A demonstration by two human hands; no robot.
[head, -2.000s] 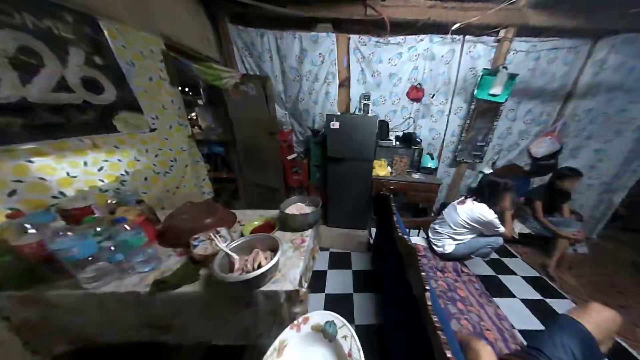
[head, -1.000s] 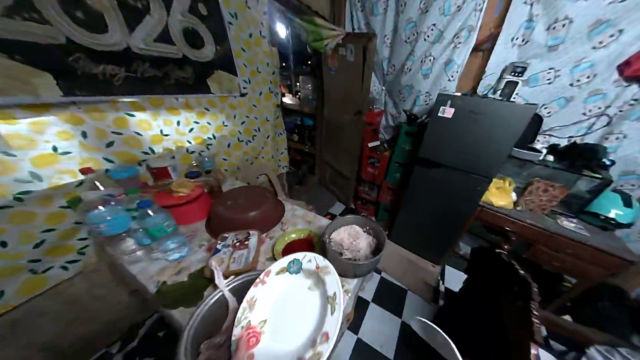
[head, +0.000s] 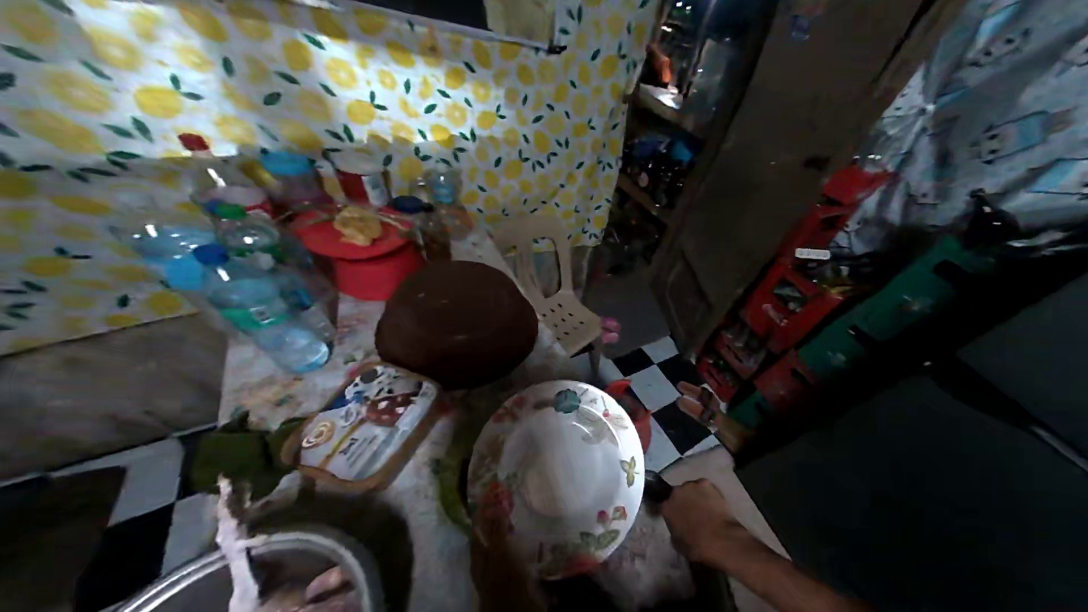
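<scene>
A white floral plate [head: 557,480] is held up over the table, in my left hand [head: 500,557], a dark, blurred shape at its lower left rim. My right hand [head: 701,518] is closed around a black handle [head: 656,488] beside the plate's right edge; the tool's other end is hidden. At the lower left stands a metal basin [head: 361,557] with raw-looking meat [head: 327,585], a pale piece rising over its rim. A green bowl [head: 453,484] is mostly hidden behind the plate. A labelled tub [head: 365,425] lies left of the plate.
Plastic bottles [head: 263,310], a red container [head: 374,263] and an upturned brown basin [head: 457,323] stand on the table. Behind are a beige plastic chair [head: 565,319] and red crates [head: 786,306]. A dark refrigerator [head: 926,484] is at right. Someone's hand or foot [head: 714,416] shows near the floor.
The view has swung left and closer to the table. My right hand has come into view, on a black handle. The plate has stayed held up in front of me.
</scene>
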